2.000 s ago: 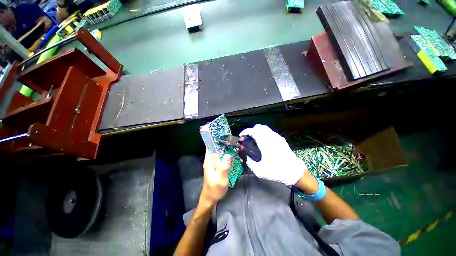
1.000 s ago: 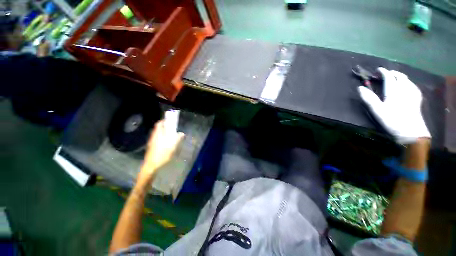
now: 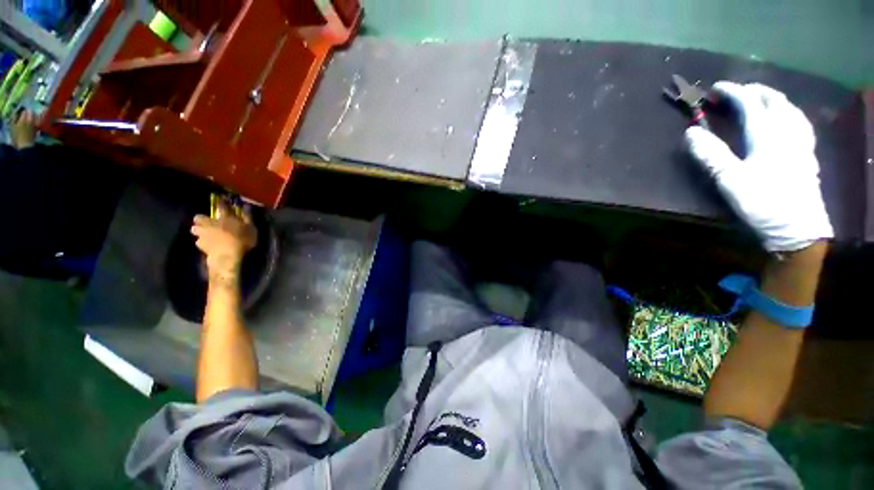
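Observation:
My bare left hand (image 3: 226, 237) is at the lower edge of the red rack, above the black disc. Its fingers are closed around a small yellowish piece (image 3: 217, 204), mostly hidden by the hand and the rack's shadow; I cannot tell whether it is a circuit board. My white-gloved right hand (image 3: 771, 167) is over the dark bench mat and holds the side cutters (image 3: 687, 93) by their handles. The metal jaws point left and away from me, over the mat, and look open.
The red rack (image 3: 225, 105) stands at the mat's left end. Pale tape (image 3: 499, 129) crosses the bench mat (image 3: 609, 124). The black disc (image 3: 259, 273) lies in a grey bin (image 3: 316, 287). A scrap box holds green and white slivers (image 3: 676, 345) below the bench. The green conveyor (image 3: 575, 19) lies beyond.
The view has swung left. My left hand has left my lap and reached to the rack; the white-sided board is no longer seen. My right hand has moved the cutters over the mat.

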